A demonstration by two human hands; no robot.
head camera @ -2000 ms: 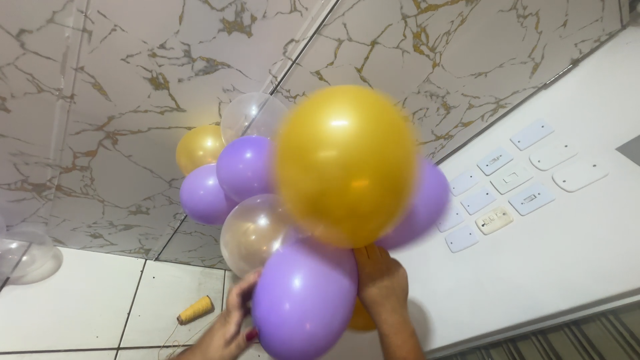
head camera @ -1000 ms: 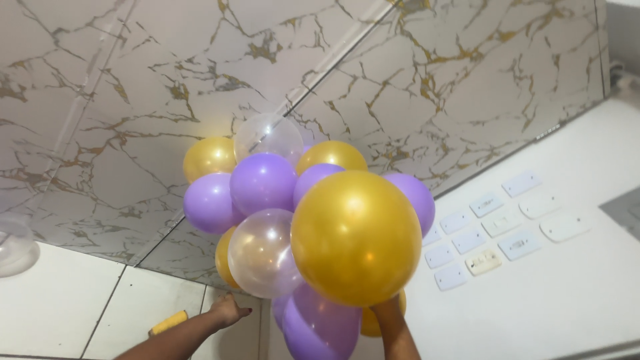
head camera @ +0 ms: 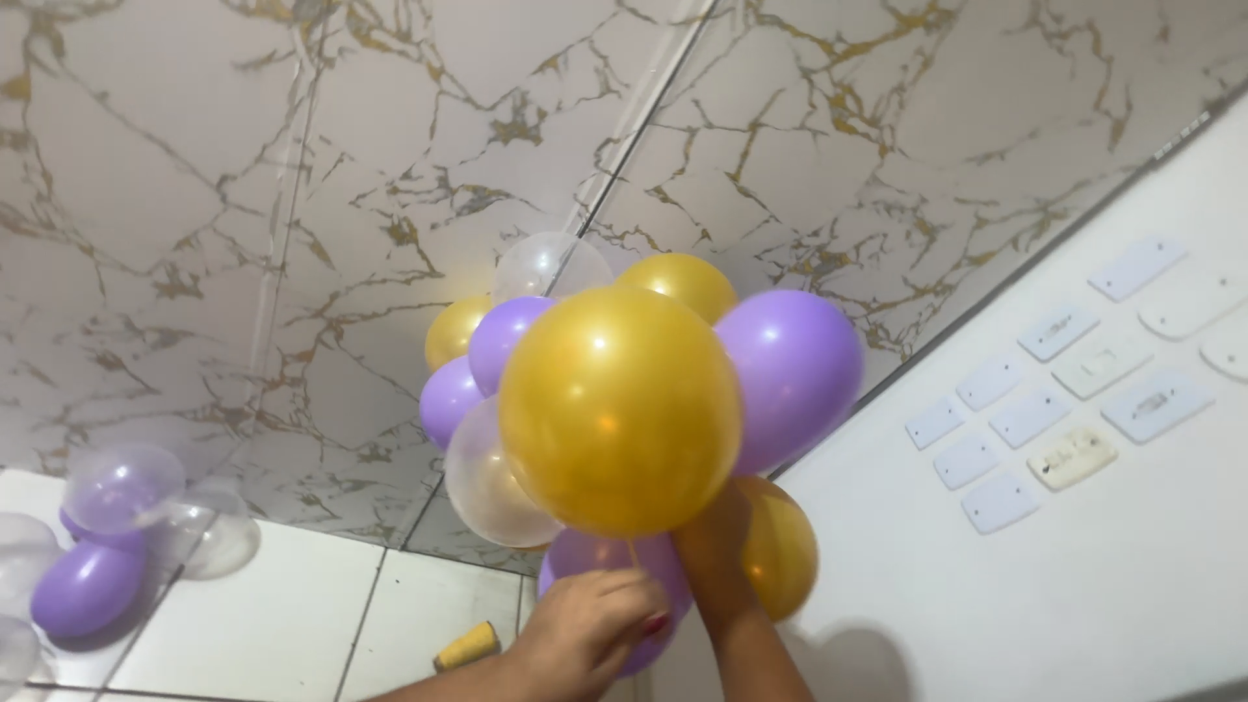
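A large gold balloon [head camera: 620, 409] stands at the front of a cluster of purple, gold and clear balloons. My left hand [head camera: 604, 624] is closed just below it, the fingertips pinching a thin strand that runs down from the balloon's underside, before a purple balloon [head camera: 565, 561]. My right hand [head camera: 712, 531] reaches up behind the gold balloon, so its fingers are hidden. Beside that wrist hangs another gold balloon [head camera: 785, 551]. A purple balloon [head camera: 795, 380] is at the upper right of the cluster, and a clear balloon [head camera: 487, 487] at its lower left.
A yellow cone of thread [head camera: 468, 645] lies on the white tiled floor [head camera: 263, 614]. Loose purple [head camera: 88, 590] and clear balloons [head camera: 210, 536] rest at the left. Marble-patterned panels [head camera: 390, 195] stand behind the cluster. Several plates [head camera: 1072, 458] are on the white surface at the right.
My left hand, low and left of the cluster a second ago, is now beneath the large gold balloon at the strand. Loose purple balloons have come into view at the left.
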